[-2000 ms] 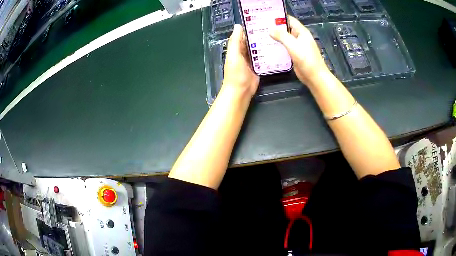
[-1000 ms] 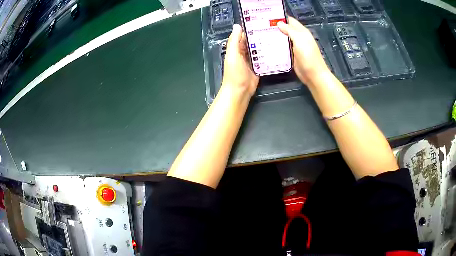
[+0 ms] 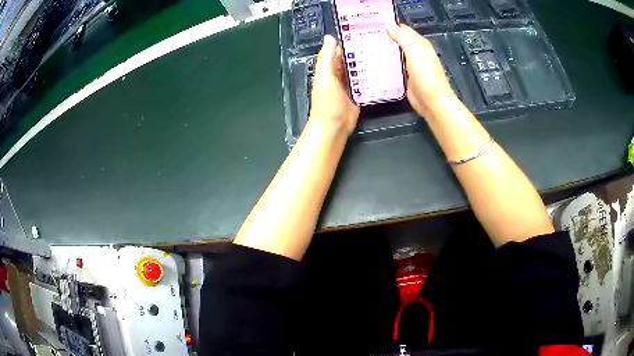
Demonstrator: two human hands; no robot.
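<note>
A smartphone (image 3: 372,59) with a pink lit screen showing a list is held upright at the top centre. My left hand (image 3: 332,90) grips its left side. My right hand (image 3: 422,73) holds its right side, with the thumb at the screen's right edge. The phone is over a clear blister tray (image 3: 542,76) on the dark green bench. Dark oblong parts (image 3: 489,69) with small pale patches sit in several tray pockets. My hands and the phone hide some pockets.
The dark green bench (image 3: 167,153) has a white rail (image 3: 104,73) at the back left. A red emergency stop button (image 3: 150,272) is on a white panel at lower left. Another worn white panel (image 3: 587,233) is at lower right. A red loop (image 3: 415,320) shows below the bench edge.
The red mark at the right of the list on the screen is gone, and the list has shifted upward. My right thumb has moved slightly to the screen's edge. The tray has not moved.
</note>
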